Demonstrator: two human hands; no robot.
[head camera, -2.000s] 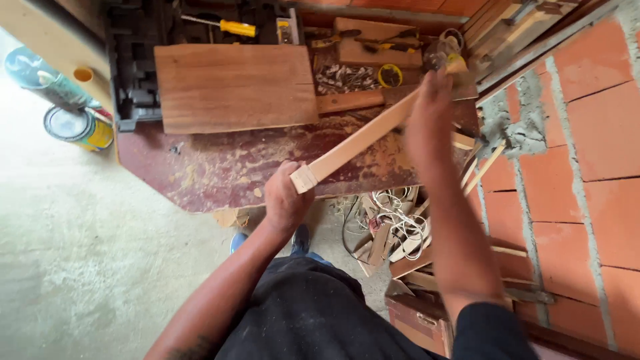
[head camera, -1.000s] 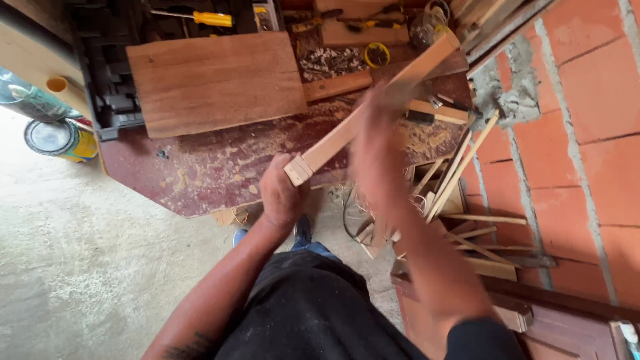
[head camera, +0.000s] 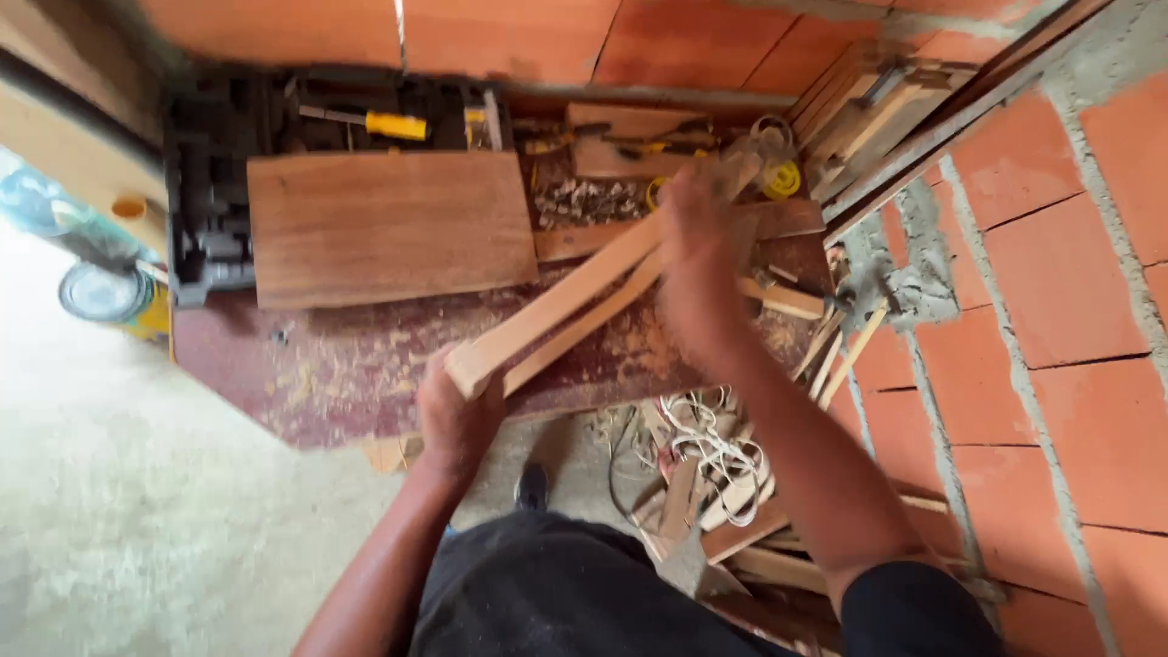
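Note:
A long wooden strip (head camera: 566, 297) slants up to the right above the dusty red workbench (head camera: 347, 365). My left hand (head camera: 461, 406) grips its lower end, where a stepped cut shows. My right hand (head camera: 698, 246) is blurred at the upper part of the strip; whether its fingers are closed on the wood cannot be told. A second thin wooden length (head camera: 584, 336) runs just below the strip, close to both hands. To the left of the strip, a flat wooden board (head camera: 392, 228) lies partly over the black tool case (head camera: 214, 219).
A yellow-handled screwdriver (head camera: 397, 125) lies in the case. Screws (head camera: 589, 201), pliers (head camera: 652, 146) and yellow tape rolls (head camera: 782, 180) are at the back. White cord (head camera: 721, 456) and wood scraps (head camera: 762, 534) lie below the bench. A brick wall (head camera: 1086, 292) bounds the right side.
My right hand was moving along the strip and is now at its upper part. The second wooden length under the strip now shows. The view has shifted up toward the back wall.

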